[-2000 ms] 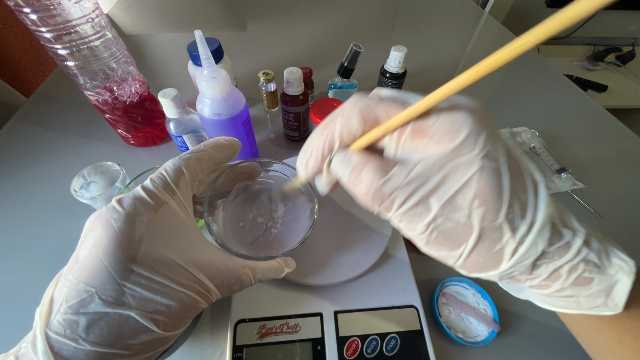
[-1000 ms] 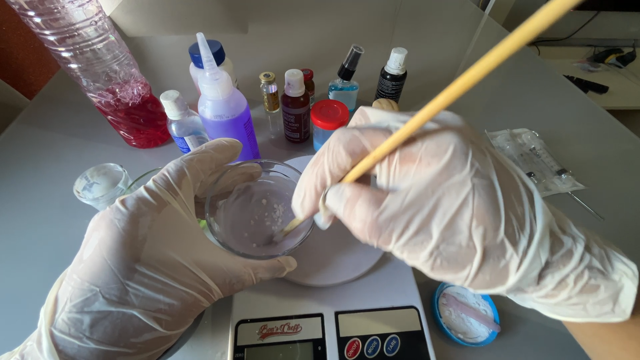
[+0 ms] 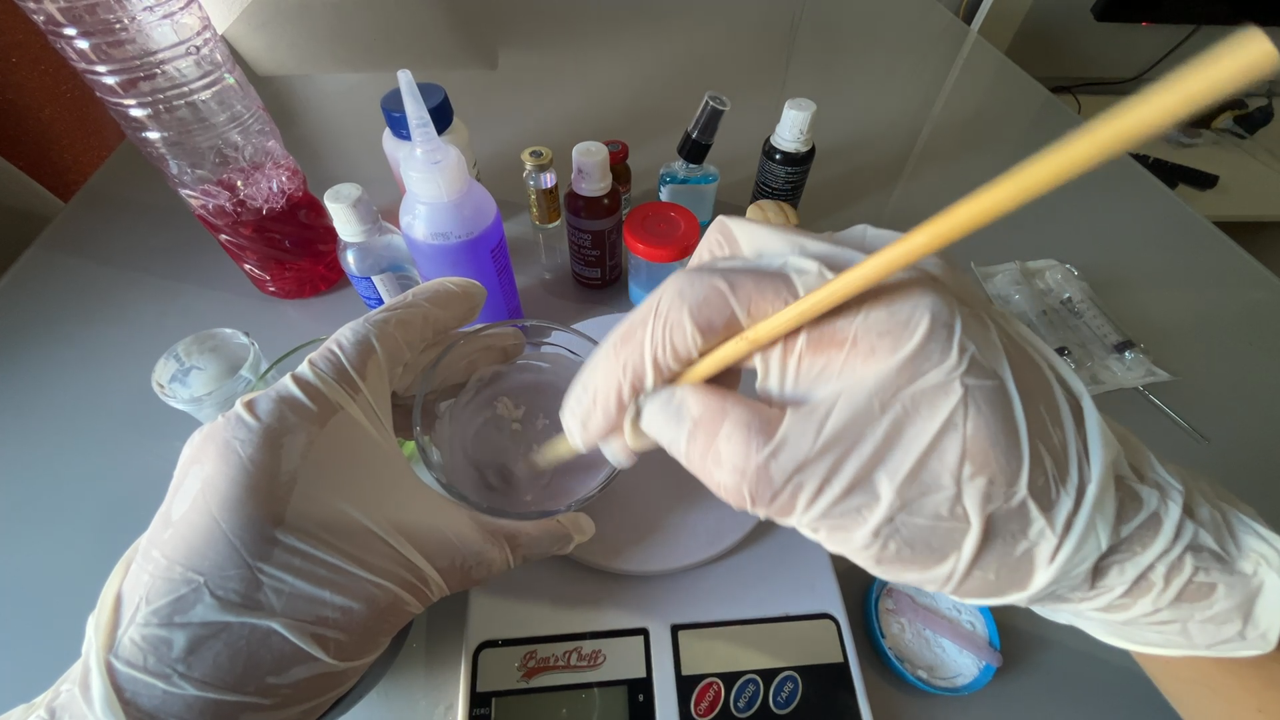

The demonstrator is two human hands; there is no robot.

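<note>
My left hand (image 3: 300, 510), in a white glove, holds a small round glass dish (image 3: 470, 480) by its rim, tilted above the plate of a white kitchen scale (image 3: 680, 540). Whitish lumps and a thin, cloudy film lie in the dish. My gloved right hand (image 3: 850, 400) grips a wooden stick (image 3: 960, 210) like a pen; its lower tip is inside the dish, blurred. Beneath my right wrist a blue lid (image 3: 880, 640) holds white powder, with a pale pink strip (image 3: 940, 625) lying across it.
Behind the dish stand a squeeze bottle of purple liquid (image 3: 460, 240), a red-capped jar (image 3: 660, 235), a brown bottle (image 3: 593, 230) and several other bottles. A large plastic bottle of red liquid (image 3: 265, 235) is at left, near a small cup (image 3: 205, 370). Packaged syringes (image 3: 1070, 320) lie at right.
The stick's tip has shifted about inside the dish while my right hand kept its grip. My left hand still holds the dish in much the same place.
</note>
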